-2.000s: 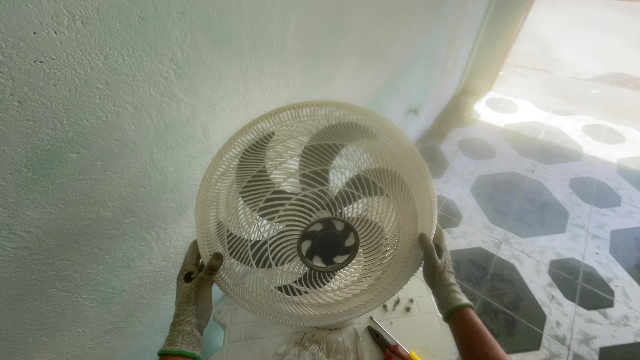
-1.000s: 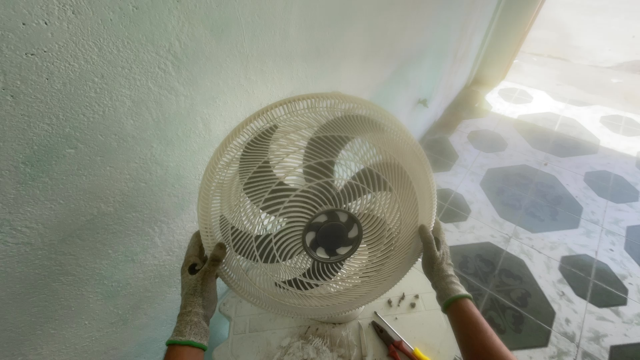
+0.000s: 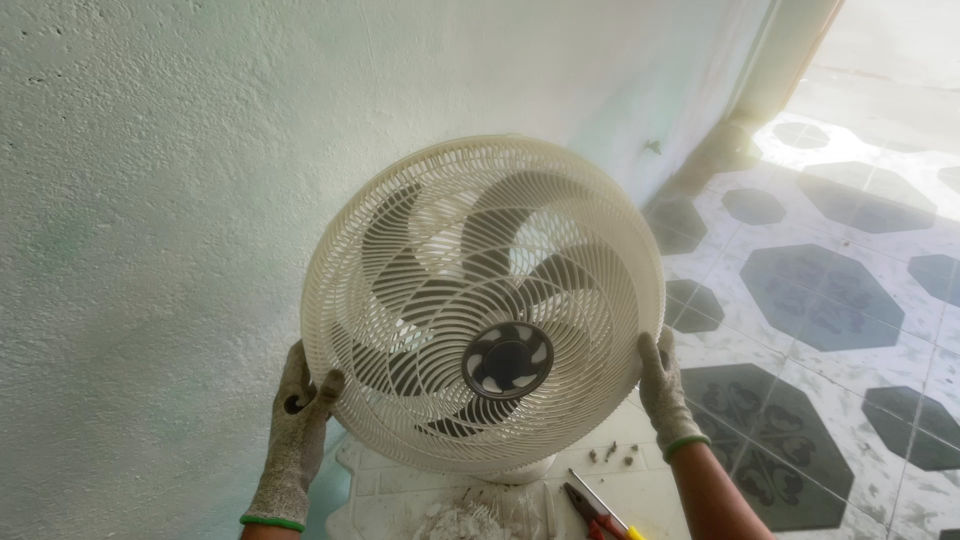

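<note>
A fan with a cream plastic grille point(image 3: 570, 330), dark blades point(image 3: 487, 225) and a round dark centre badge point(image 3: 508, 360) stands tilted in the middle of the head view. My left hand point(image 3: 300, 420), in a grey knit glove with a green cuff, grips the grille's lower left rim. My right hand point(image 3: 664, 390), gloved alike, holds the lower right rim, its thumb at the front. Below the grille, part of the white fan base point(image 3: 517, 472) shows. The fan's back is hidden.
Beneath is a white plastic table point(image 3: 367, 487) bearing pliers point(image 3: 589, 510), a screwdriver point(image 3: 600, 499), small screws or debris point(image 3: 611, 450) and whitish residue point(image 3: 465, 517). A rough pale wall point(image 3: 165, 225) rises behind and left; patterned floor tiles point(image 3: 821, 296) lie right.
</note>
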